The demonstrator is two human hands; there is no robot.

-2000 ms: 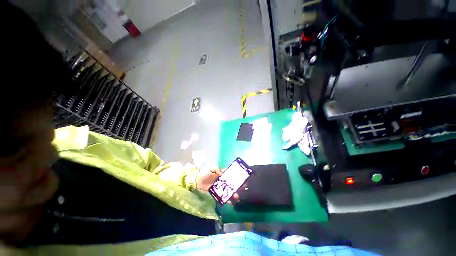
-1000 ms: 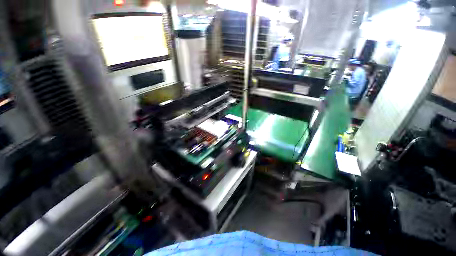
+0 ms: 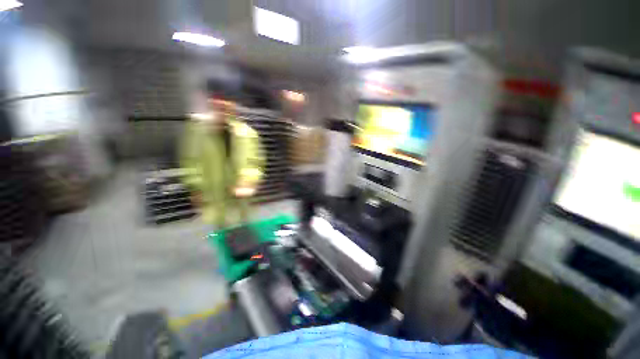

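Observation:
Neither my left hand nor my right hand is in the picture. The view is strongly blurred. Nearest in front of me is a black test fixture point(image 3: 319, 298) with a pale bar above it, low in the centre. A green side table point(image 3: 226, 261) stands beyond it to the left, with a dark pad point(image 3: 243, 240) on it. I cannot make out whether a circuit board lies in the fixture.
A person in a yellow-green smock point(image 3: 223, 165) stands behind the green table. A test cabinet with a lit monitor point(image 3: 394, 130) is right of centre, another bright monitor point(image 3: 602, 184) at the far right. Dark slotted racks point(image 3: 490, 200) stand between them. Grey floor shows at left.
The view has swung from the fixtures and green benches to the side table, the person in yellow-green and the cabinets. My hands show in none of the frames.

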